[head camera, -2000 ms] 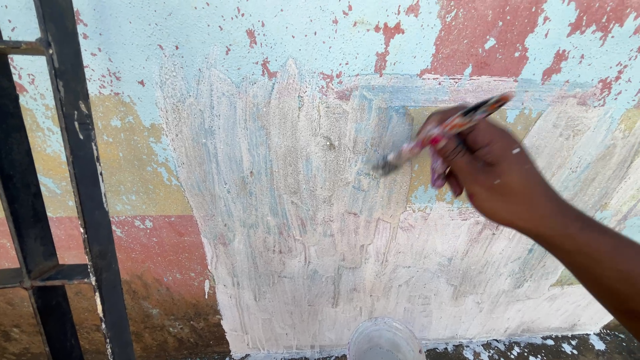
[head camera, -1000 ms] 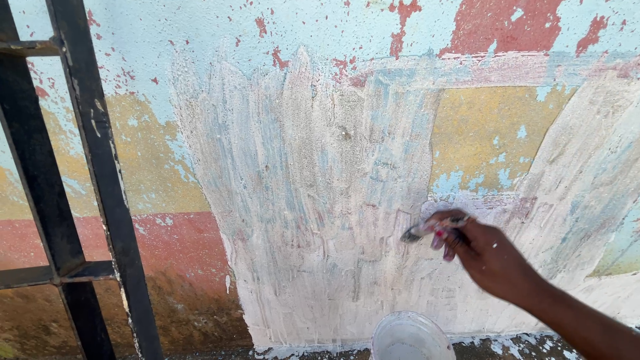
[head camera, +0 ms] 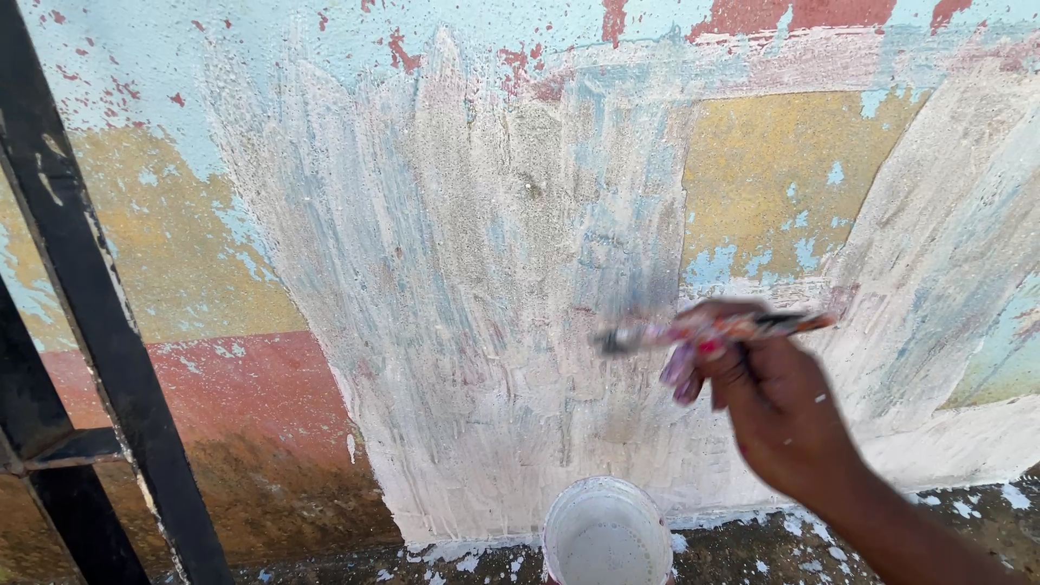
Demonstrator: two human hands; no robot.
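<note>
My right hand [head camera: 764,390], its fingers smeared with paint, grips a paint-stained paintbrush [head camera: 650,335] that lies nearly level, bristles toward the left. The bristle end is blurred and in front of the painted wall [head camera: 504,244]; whether it touches the wall I cannot tell. Streaky white paint covers much of the wall, with blue and grey showing through. At the bottom centre is a white plastic tub [head camera: 608,532] with whitish liquid in it. Small bits of what may be fingers show at its lower edges, but my left hand cannot be made out.
A black metal grille [head camera: 122,349] with chipped paint stands at the left. Beside the white area, the wall has flaking blue, yellow and red bands. A yellow patch [head camera: 780,179] lies within the white at the right. White paint spatters the dark ground [head camera: 731,552] along the wall's foot.
The right hand with the brush went down from high on the wall, then came up somewhat to its present place. The tub shows in all frames.
</note>
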